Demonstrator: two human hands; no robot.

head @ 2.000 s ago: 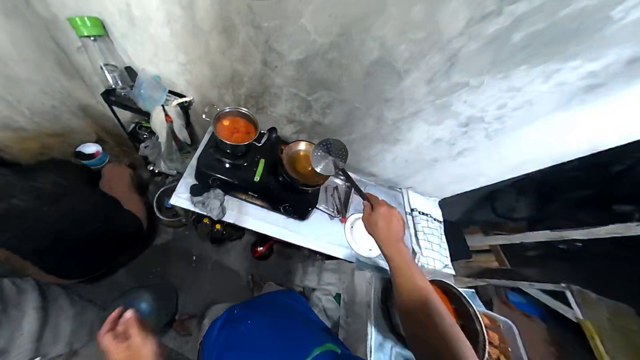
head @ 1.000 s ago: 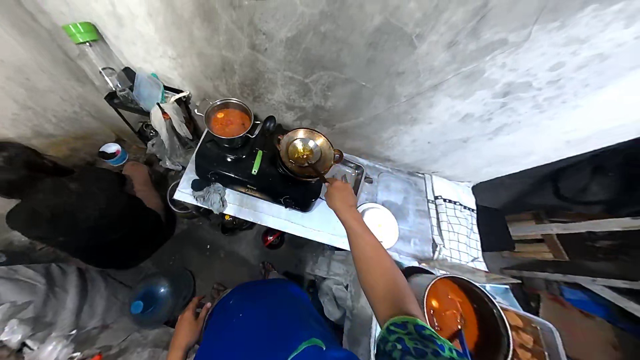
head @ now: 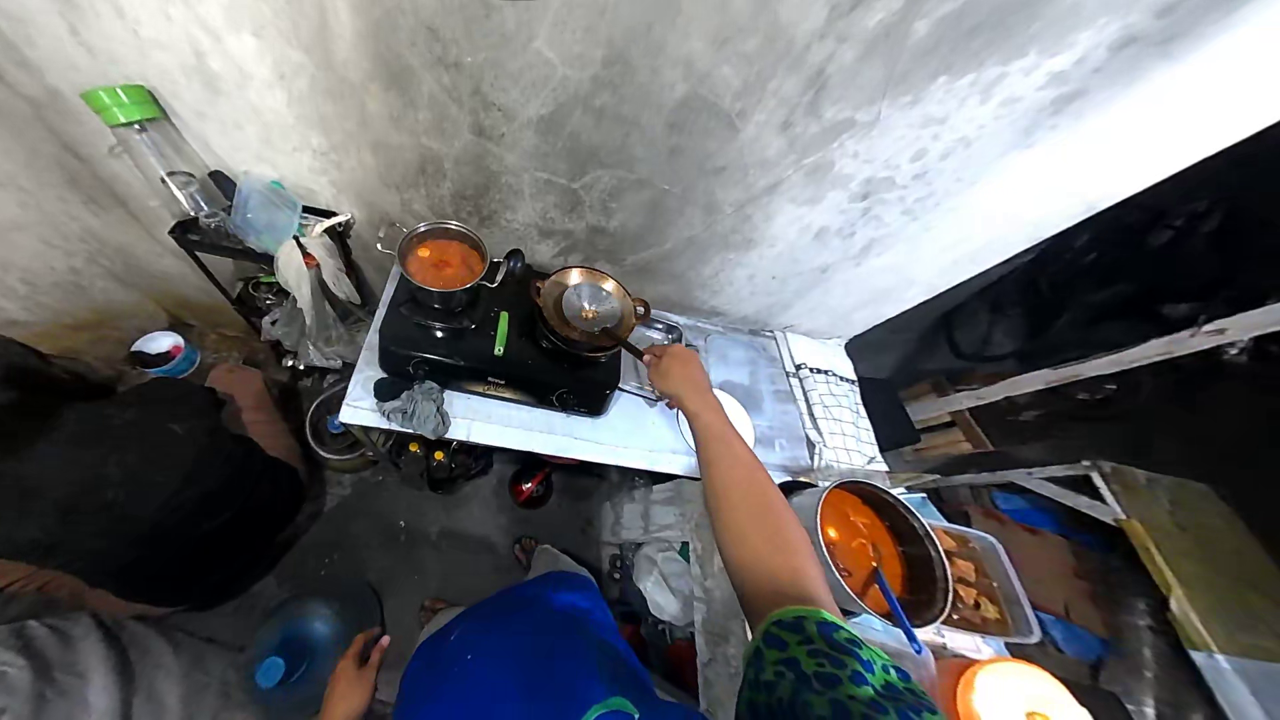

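Observation:
My right hand (head: pixel 678 376) grips the dark handle of a metal skimmer (head: pixel 592 306), whose round head lies in a small wok (head: pixel 628 318) holding oil. The wok sits on the right burner of a black two-burner gas stove (head: pixel 460 350). On the left burner stands a steel pot (head: pixel 480 238) with orange-red liquid inside. Under my right forearm a white plate (head: pixel 735 415) shows, beside a metal tray (head: pixel 660 335). My left hand (head: pixel 352 680) is low in the view near a dark thin object; whether it holds this I cannot tell.
A large pot of orange sauce (head: pixel 860 545) with a blue-handled utensil and a plastic container of food pieces (head: pixel 985 590) stand at right. A grey cloth (head: pixel 418 408) lies at the stove's left front. Another person in dark clothing (head: pixel 140 480) and a blue water jug (head: pixel 300 650) are at left.
Two seconds ago the skimmer was raised at the wok's right side; now its head is in the wok. My left hand has moved from the lower left toward the blue apron.

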